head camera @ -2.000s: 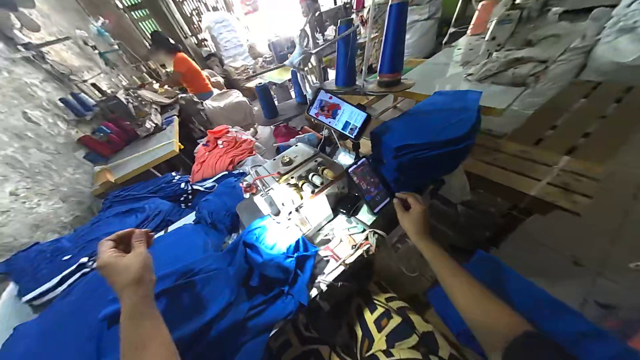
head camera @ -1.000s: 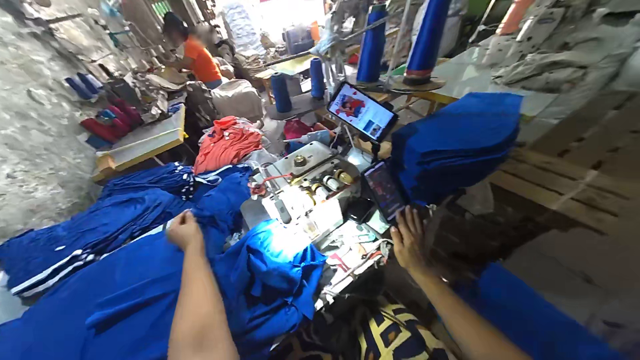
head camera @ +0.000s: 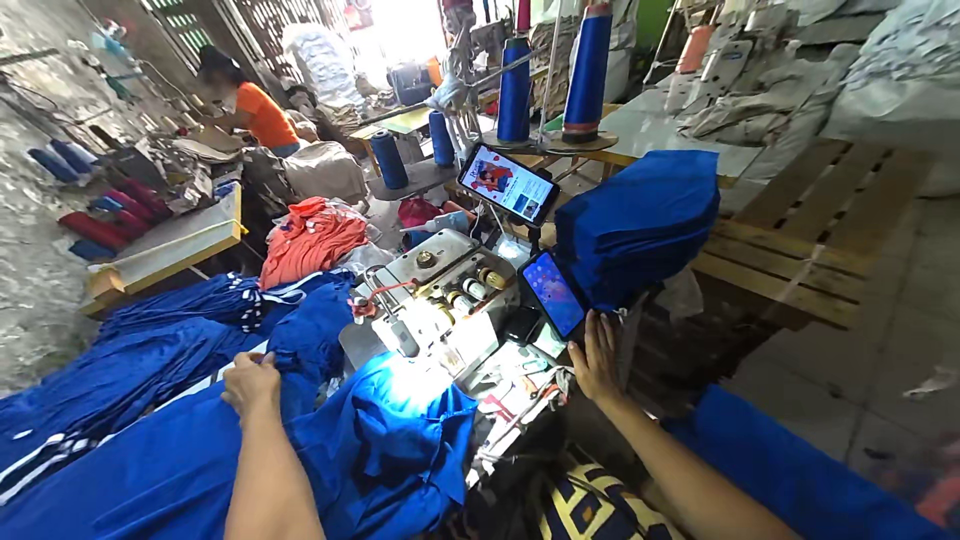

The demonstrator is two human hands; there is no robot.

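Observation:
My left hand (head camera: pixel 253 381) is over the blue fabric (head camera: pixel 187 457) on the left, fingers curled; whether it pinches any cloth is unclear. Fingers spread, my right hand (head camera: pixel 598 356) is at the lower edge of a phone with a lit screen (head camera: pixel 555 292), seemingly touching it. An industrial sewing machine (head camera: pixel 427 270) with several thread tension dials stands between my hands, its lamp shining on a bunched blue cloth piece (head camera: pixel 390 427). A second phone (head camera: pixel 508 184) is mounted above the machine. Right of the phones lies a stack of blue fabric pieces (head camera: pixel 637 217).
Blue thread cones (head camera: pixel 587 75) stand on a rack behind the machine. An orange-red cloth heap (head camera: pixel 311 240) lies at its back left. A wooden slatted bench (head camera: pixel 810 232) is at the right. Another person (head camera: pixel 262 112) in an orange top sits at the far left. More blue cloth (head camera: pixel 795 465) lies lower right.
My left hand has moved toward the machine over the blue cloth. My right hand was gripping the phone's lower edge two seconds ago; its fingers are now spread beside it. The lower phone's screen picture has changed.

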